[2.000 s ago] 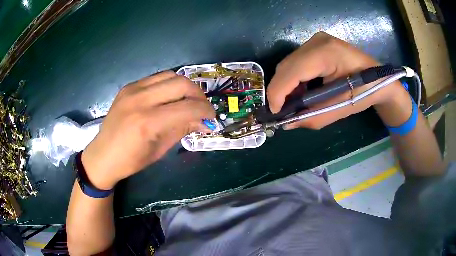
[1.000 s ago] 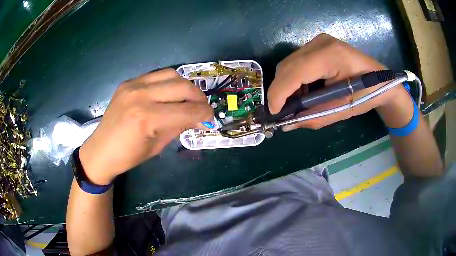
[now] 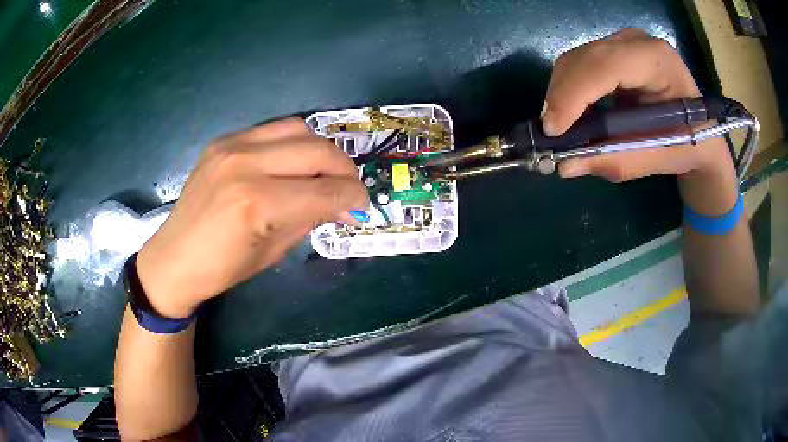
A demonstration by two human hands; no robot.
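A white power strip housing point(image 3: 441, 237) lies open side up on the dark green bench. Inside are brass contact strips point(image 3: 350, 127), black and red wires and a green circuit board point(image 3: 419, 192) with a yellow block. My left hand point(image 3: 259, 203) covers the housing's left side. Its thumb and fingertips are at a small blue component point(image 3: 359, 216) by the board; they appear to pinch it. My right hand point(image 3: 622, 112) grips the black handle of the soldering iron point(image 3: 596, 129). The iron's metal tip points left over the board's right part; whether it touches is unclear.
A tangled pile of brass strips point(image 3: 26, 276) lies at the far left. A clear plastic bag point(image 3: 108, 237) with a white cord sits left of the housing. A cardboard-lined edge point(image 3: 743, 95) runs along the right. A black crate point(image 3: 229, 406) stands below the bench.
My right hand and the soldering iron have moved right and up, and the tip has left the housing's lower part for the board's right part. My left hand has barely moved.
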